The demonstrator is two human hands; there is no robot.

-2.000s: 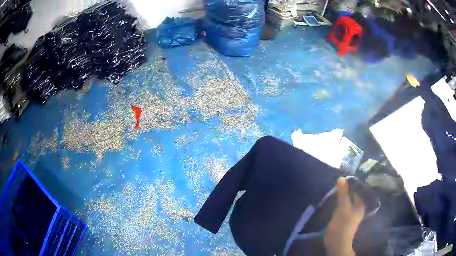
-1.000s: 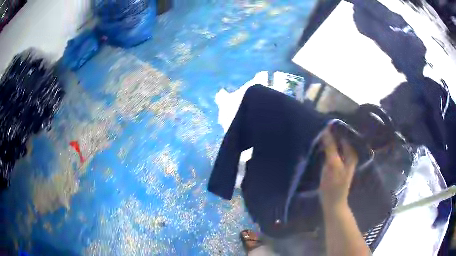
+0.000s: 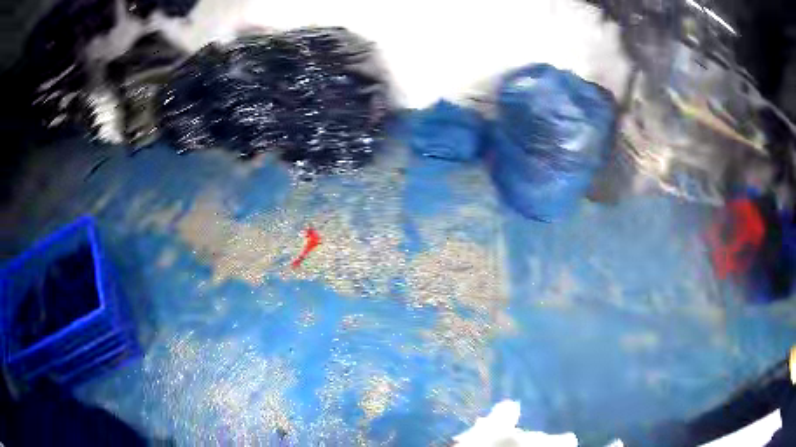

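Neither of my hands is in the picture. Nearest in front of me is the worn blue floor (image 3: pixel 323 323). A blue slatted crate (image 3: pixel 103 336) stands at the left with dark cloth (image 3: pixel 54 297) inside. A dark piece, too unclear to name, shows at the bottom left edge (image 3: pixel 70 423). A white piece (image 3: pixel 515 429) is cut off by the bottom edge. The frame is blurred.
A large dark heap (image 3: pixel 271 100) lies at the back left. A small blue bag (image 3: pixel 447 131) and a large blue bag (image 3: pixel 554 140) stand beside it. A red stool (image 3: pixel 739 237) is at the right. A small red scrap (image 3: pixel 307 248) lies on the floor.
The view has swung left and up. The dark garment and the hand holding it have left the picture. The blue crate and the red stool are back in view.
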